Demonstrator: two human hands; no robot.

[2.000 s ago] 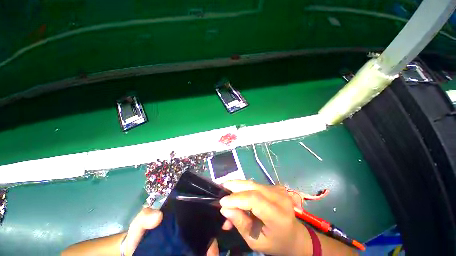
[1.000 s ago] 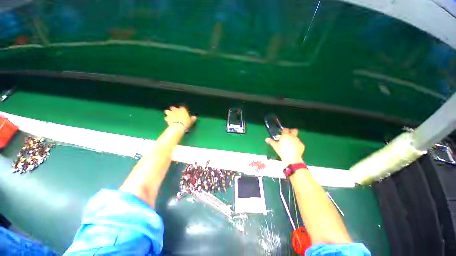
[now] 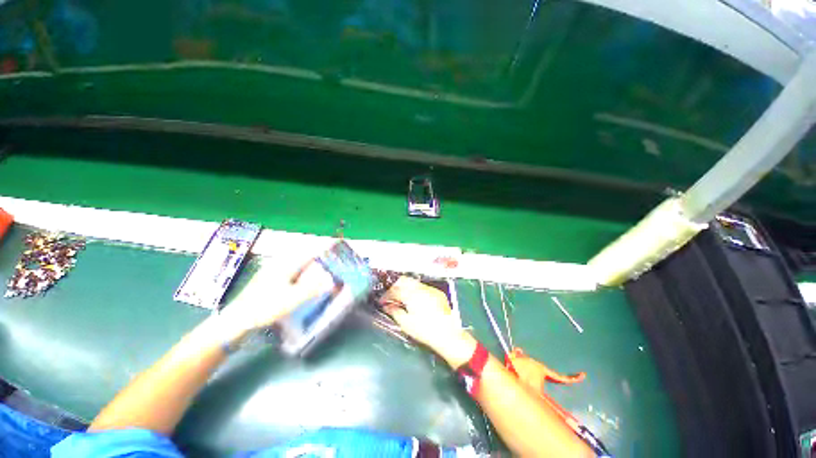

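Note:
My left hand [image 3: 282, 291] holds a phone unit [image 3: 327, 300], blurred and tilted, above the green bench. My right hand [image 3: 419, 309] is at the component heap [image 3: 383, 279], fingers bent together; whether it holds a component or tweezers cannot be told. My hand hides most of the heap. A second open phone unit [image 3: 219, 264], silver-white, leans across the white rail to the left of my left hand. The pad with the dark square [image 3: 453, 293] is partly covered by my right hand.
One phone unit [image 3: 423, 198] lies on the green belt beyond the white rail [image 3: 537, 272]. An orange blow gun [image 3: 541, 371] lies right of my right arm. Black foam trays [image 3: 689, 304] stand at right. Another component heap [image 3: 43, 263] is at far left.
Both hands have come back from the belt to the bench. The left now holds a phone unit and another rests on the rail. The right has moved from a belt phone to the heap.

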